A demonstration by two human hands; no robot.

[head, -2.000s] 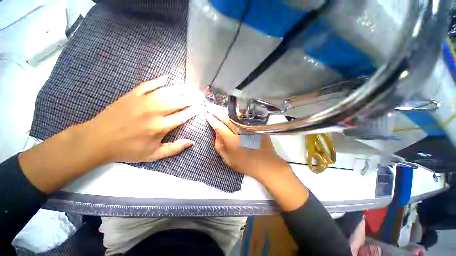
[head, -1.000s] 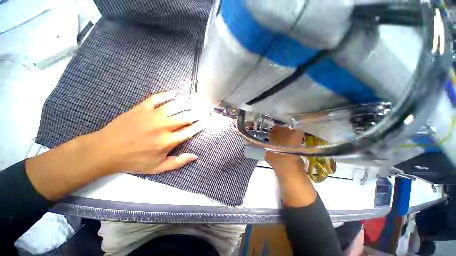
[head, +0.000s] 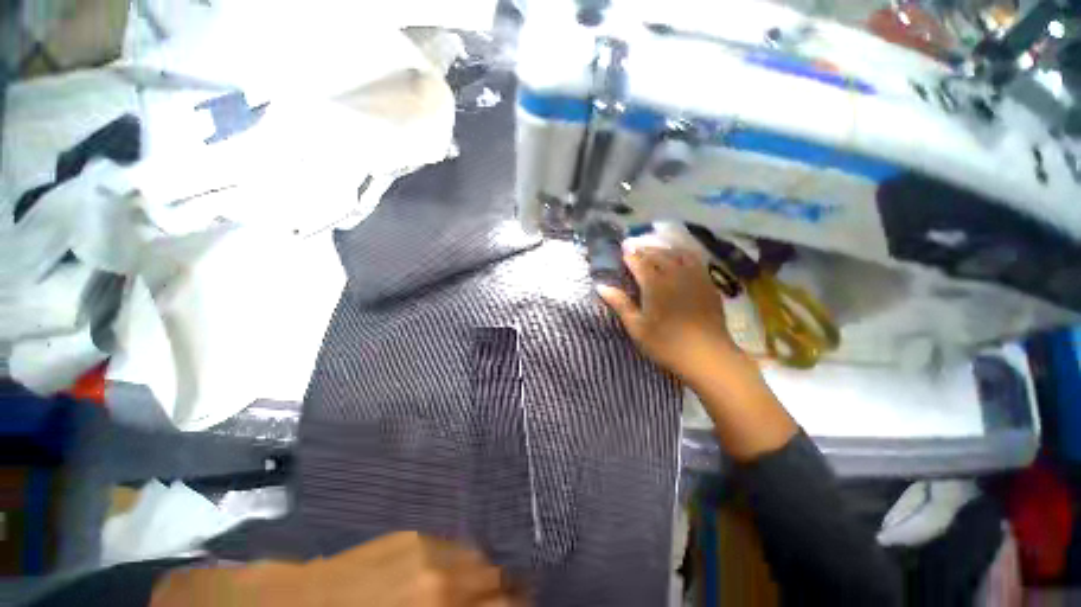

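The dark fine-checked cloth panel [head: 403,379] lies under the sewing machine head [head: 735,166] and hangs over the table's front edge. A narrow strip [head: 496,409] of the same cloth lies lengthwise on it, beside a thin white line. The presser foot area [head: 563,225] is bright and partly blurred; the cloth reaches it. My right hand [head: 676,306] is right of the foot, with thumb and fingers closed at a dark grey block, probably the edge guide [head: 606,254]. My left hand [head: 356,576] is blurred at the bottom edge, over the lower cloth; its fingertips are unclear.
Yellow-handled shears [head: 792,323] lie right of my right hand, under the machine arm. White paper patterns [head: 249,285] are piled at the left and behind the cloth. The grey table edge [head: 854,454] runs across the front. A white bundle [head: 931,510] shows below the table at right.
The view has shifted to show more of the machine. The cloth now extends toward me, with a strip visible. My left hand has moved from beside the foot to the bottom edge.
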